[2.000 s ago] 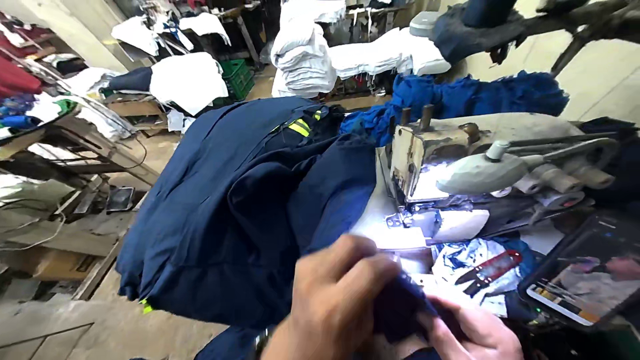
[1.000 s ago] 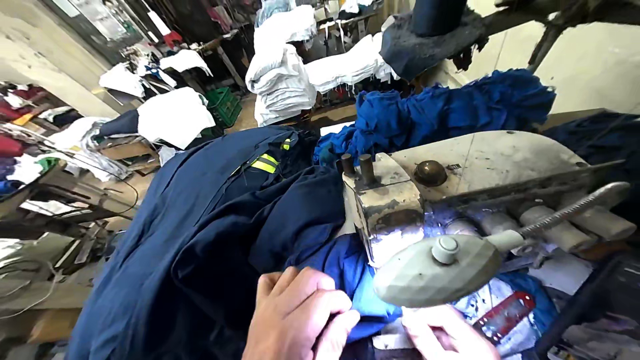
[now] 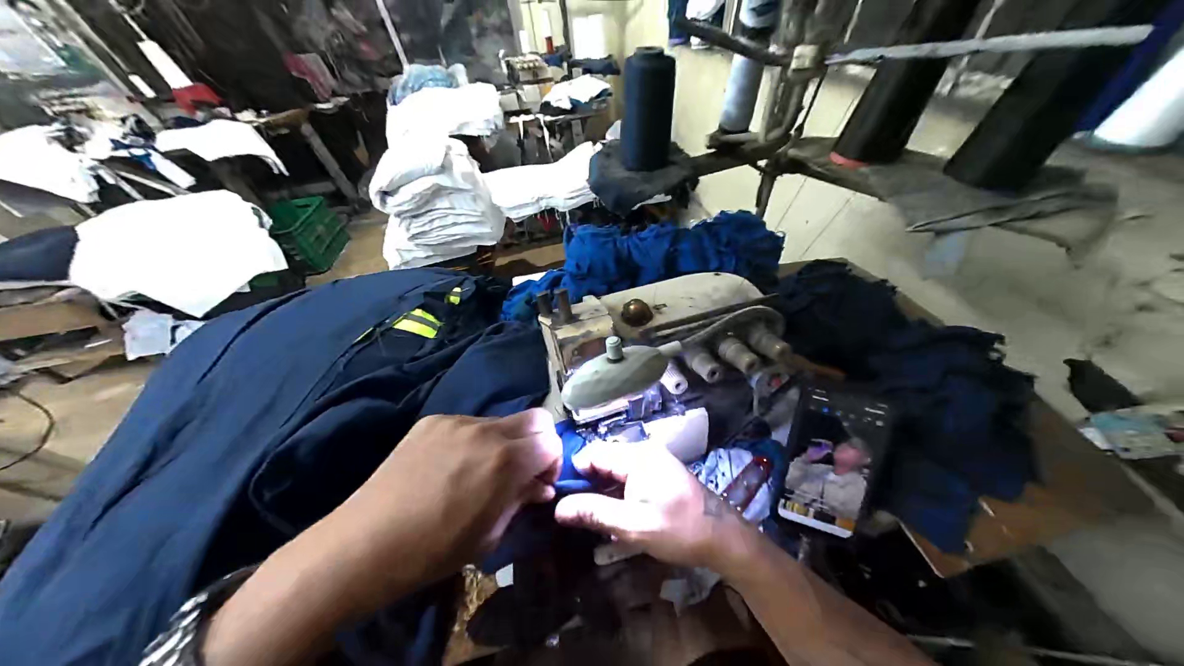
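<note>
My left hand (image 3: 472,472) grips the edge of blue fabric, its fingers closed close to the needle area of a sewing machine (image 3: 601,324). Pinched between thumb and fingers, the same blue cloth (image 3: 572,458) is in my right hand (image 3: 647,504), just right of the left. A lamp head (image 3: 615,377) hangs over the lit presser area. Heaped dark navy fabric (image 3: 277,398) with yellow-green strips lies left of the machine. Several thread cones (image 3: 737,354) lie at its right side. The needle is hidden from view.
A phone (image 3: 832,462) stands right of the machine, by red-handled snips (image 3: 747,483) and dark cloth (image 3: 934,398). Bunched blue fabric (image 3: 671,254) lies behind. Farther back are a navy thread cone (image 3: 647,109), stacked white cloth (image 3: 435,190) and a green crate (image 3: 310,231).
Since one second ago my hands have come together at the blue cloth beside the needle area. The view has shifted, showing more of the right side.
</note>
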